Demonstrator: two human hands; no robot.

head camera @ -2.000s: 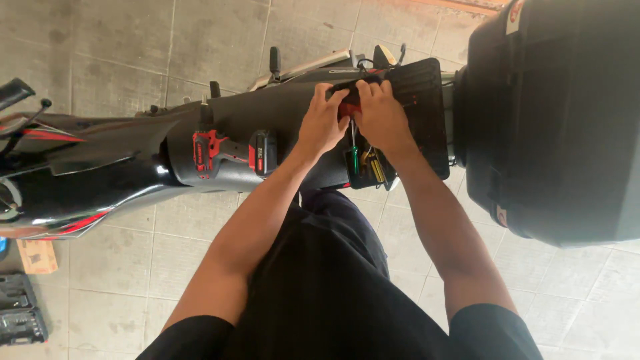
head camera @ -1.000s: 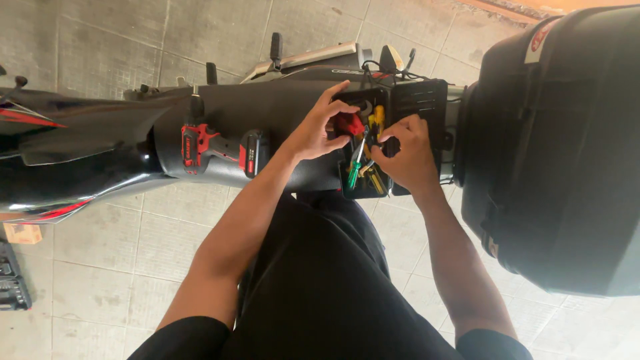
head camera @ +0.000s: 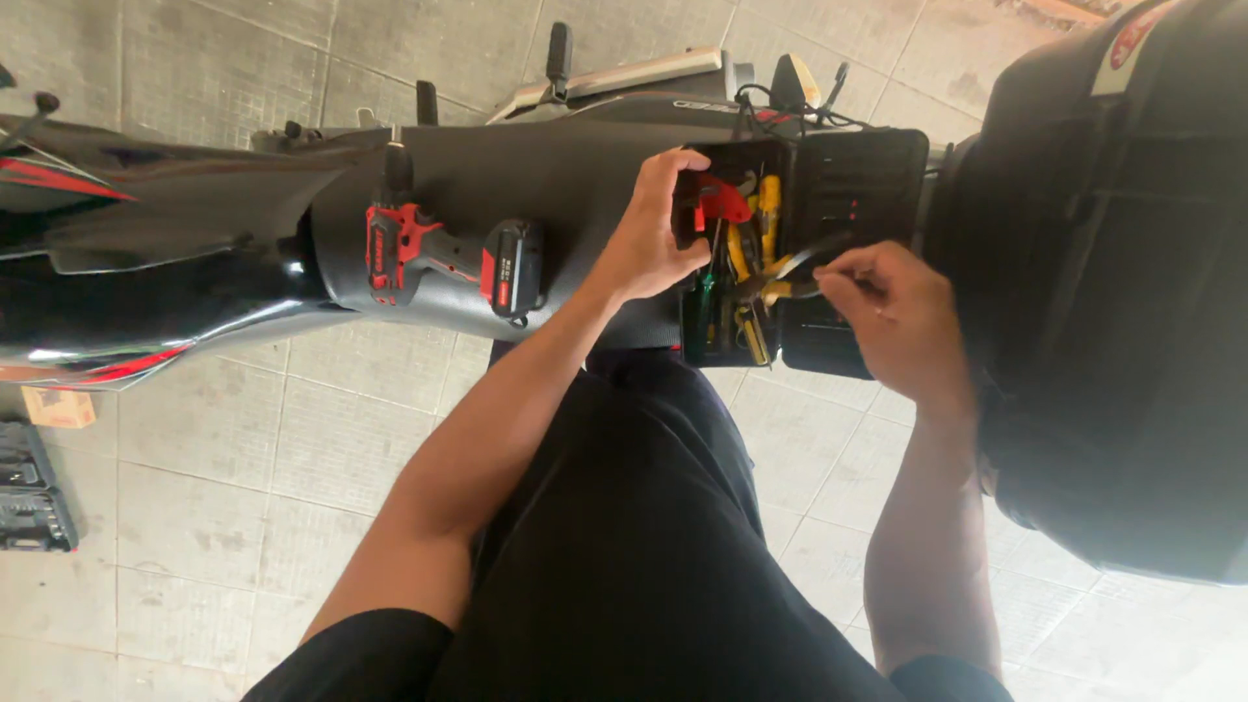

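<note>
An open black tool case (head camera: 850, 185) lies across the rear of a motorcycle seat (head camera: 575, 175). My left hand (head camera: 653, 234) is at its left edge, thumb and fingers apart beside a red tool (head camera: 722, 199); no firm grip shows. My right hand (head camera: 892, 317), over the case's right half, pinches the handle end of what look like yellow-and-black handled pliers (head camera: 780, 291), partly blurred. Also in the case are a green-handled screwdriver (head camera: 705, 297) and several yellow-handled tools (head camera: 769, 207). A red-and-black cordless drill (head camera: 414, 249) rests farther left on the seat.
A large black top box (head camera: 1121, 322) stands at the right, close to my right forearm. Cables (head camera: 756, 102) and a silver exhaust (head camera: 643, 73) are at the seat's far side. On the tiled floor at lower left lie a cardboard box (head camera: 58, 407) and an open tool set (head camera: 34, 487).
Both hands covered much of the case two seconds ago; they have since spread apart. My right hand has moved right and toward me from among the yellow-handled tools, now with pliers at its fingertips.
</note>
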